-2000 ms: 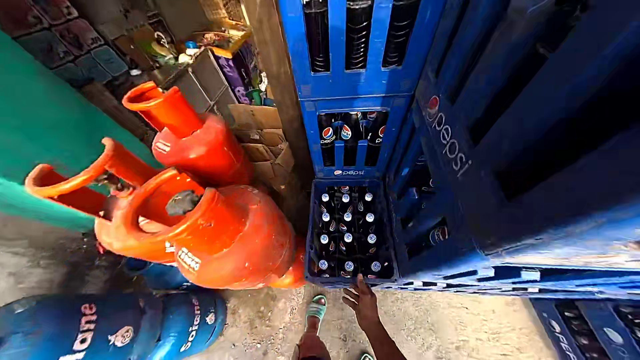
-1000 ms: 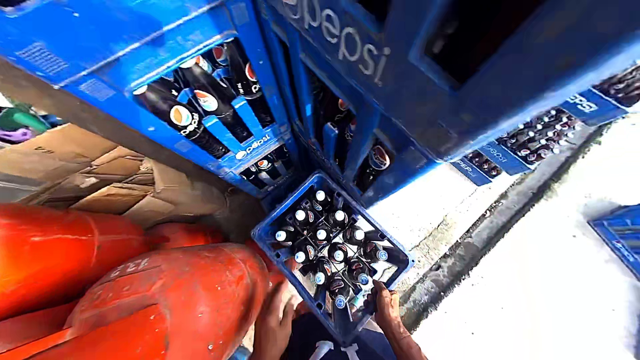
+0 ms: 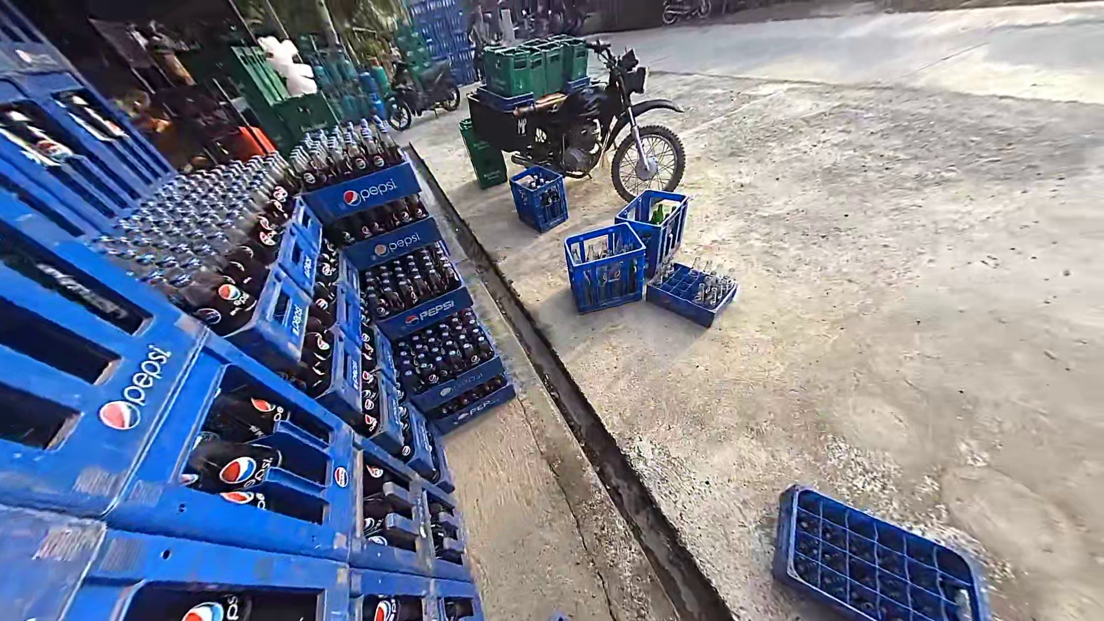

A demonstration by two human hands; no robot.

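Note:
Neither of my hands shows in the head view, so what they hold or touch is hidden. Stacked blue Pepsi crates (image 3: 147, 414) of dark bottles rise close on the left. Beyond them, low blue crates (image 3: 431, 310) full of capped bottles stand in stacks. On the concrete to the right lies a shallow blue divided crate (image 3: 880, 556), its compartments mostly without bottles. Farther off, a tall blue crate (image 3: 606, 269) with bottles stands beside another blue crate (image 3: 660, 226) and a shallow crate (image 3: 690, 293) partly filled with clear bottles.
A narrow gutter (image 3: 595, 431) runs through the concrete alongside the stacks. A parked motorcycle (image 3: 586, 129) carries green crates (image 3: 535, 69), with a green crate (image 3: 483, 155) and a blue crate (image 3: 539, 198) on the ground near it. Another motorcycle (image 3: 423, 90) stands farther back.
The view has swung from the gas cylinders and stacks to the open yard. Both hands were at a blue crate of bottles one second ago; hands and that crate are now out of sight.

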